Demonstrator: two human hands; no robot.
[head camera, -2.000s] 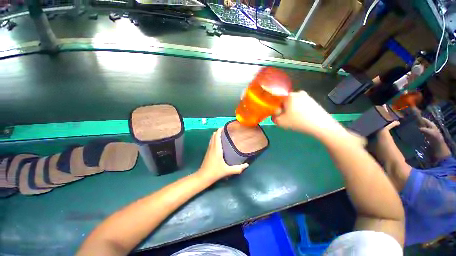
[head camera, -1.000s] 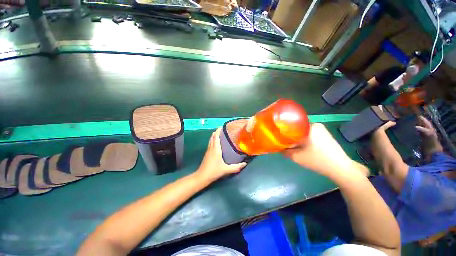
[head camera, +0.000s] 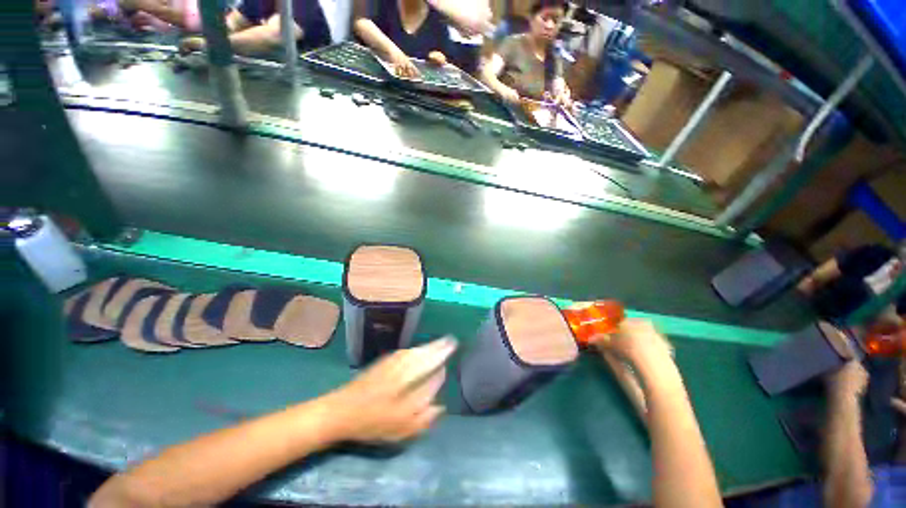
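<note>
A grey speaker cabinet (head camera: 519, 357) with a wood-grain top panel stands slightly tilted on the green bench. A second speaker (head camera: 384, 298) stands upright to its left, also with a wood-grain top. My left hand (head camera: 392, 395) is blurred, fingers apart, in front of the two speakers, and holds nothing. My right hand (head camera: 636, 345) is at the orange mallet (head camera: 596, 322), low beside the tilted speaker; its grip on the handle is mostly hidden. A fanned row of end caps (head camera: 306, 320) lies at the left.
A white bottle (head camera: 48, 253) stands at far left. A light green rail (head camera: 238, 256) divides bench from conveyor. At right, a neighbour's hand (head camera: 849, 382) is at another speaker (head camera: 800, 359). Workers across the line handle trays (head camera: 392, 74).
The view has shifted, showing workers opposite. My left hand has let go of the speaker and moved left. The mallet has come down from the speaker's top to its right side.
</note>
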